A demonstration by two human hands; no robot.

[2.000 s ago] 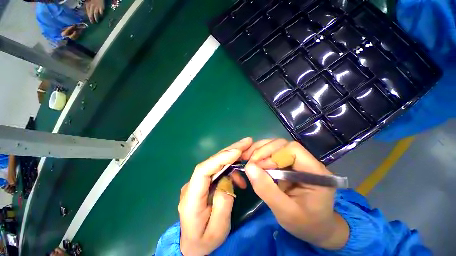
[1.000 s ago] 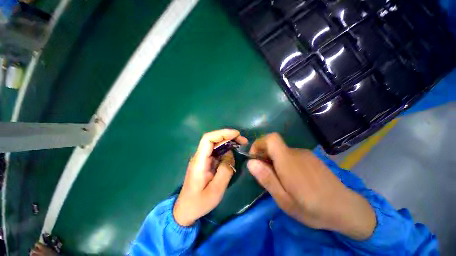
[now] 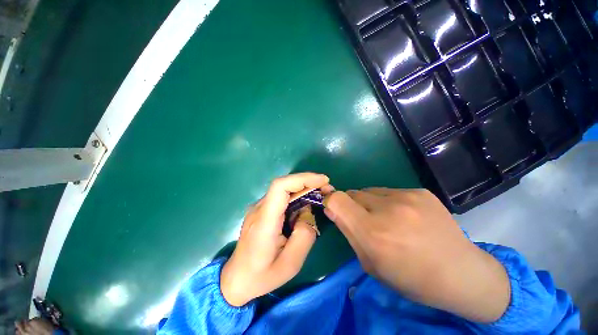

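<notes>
My left hand [image 3: 270, 237] holds a small dark electronic module [image 3: 303, 201] between its fingers and thumb, above the green bench. A tan finger cot [image 3: 305, 218] covers the thumb tip. My right hand [image 3: 410, 242] is closed at the module's right side, back of the hand up. The thin metal tip of the tweezers [image 3: 315, 201] shows at the module; the rest of the tool is hidden by my right hand. The two hands are very near each other at the module.
A glossy black blister tray [image 3: 462, 98] lies at the upper right, beyond my right hand. A white rail [image 3: 134, 78] with a grey metal post [image 3: 42, 169] curves along the left. Another person's hand [image 3: 36, 327] and small modules [image 3: 47, 310] are at the lower left.
The view has shifted toward the tray. My right hand has rolled over, so the tweezers' shaft, seen clearly two seconds ago, is now hidden. My left hand still holds the module.
</notes>
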